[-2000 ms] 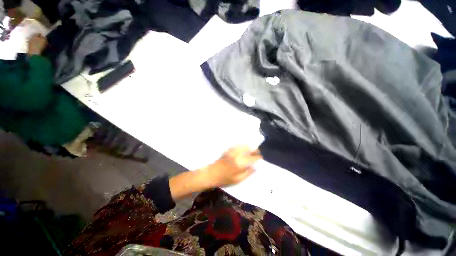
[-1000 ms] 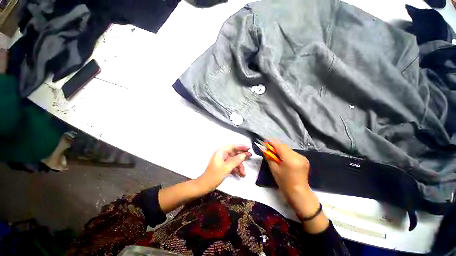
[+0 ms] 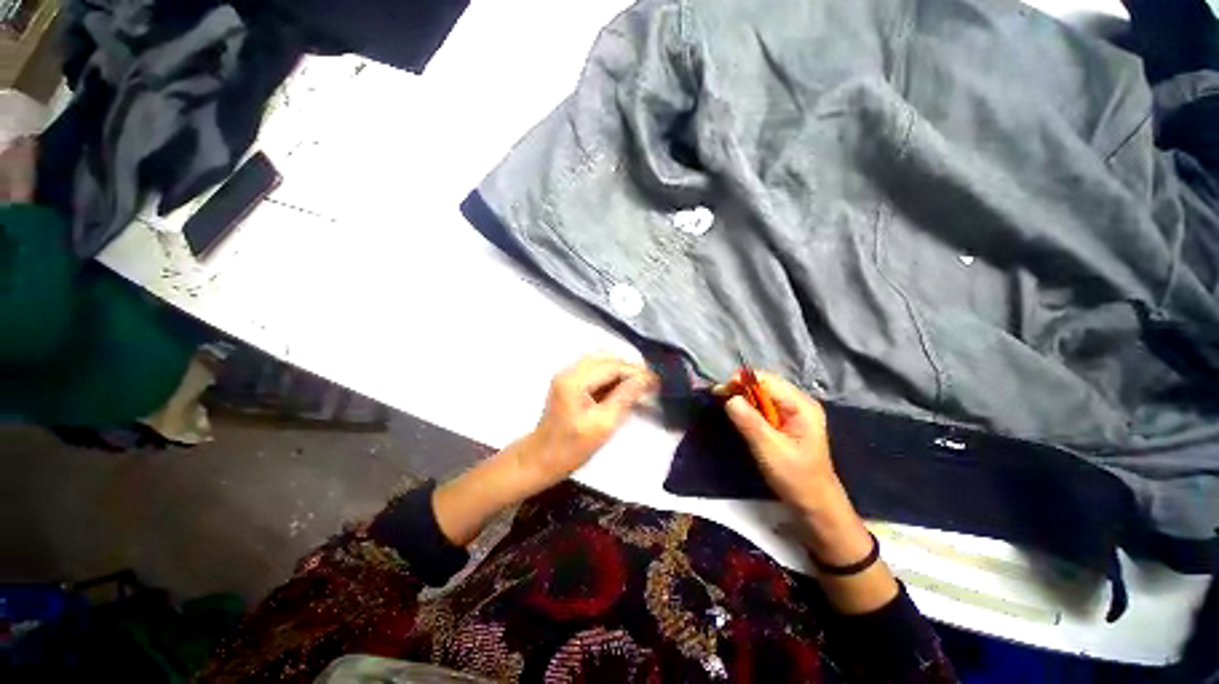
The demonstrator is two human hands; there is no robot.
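A large grey garment lies spread in front of me, with two white round patches on its left part. A dark band with a small white label runs along its near edge. My right hand holds orange-handled thread snips, tips pointing up, at the left end of the band. My left hand is just left of it, fingertips pinched together at the garment's dark edge. Whether they hold the edge or a thread is too small to tell.
A dark phone lies on the white table at the left. Grey and black garments are heaped at the far left. A person's green sleeve is at the left edge. More dark cloth lies at the far right.
Two seconds ago my right hand was not visible; it came in with the snips. Since one second ago, my left fingers have closed at the garment's edge and the snips have turned more upright.
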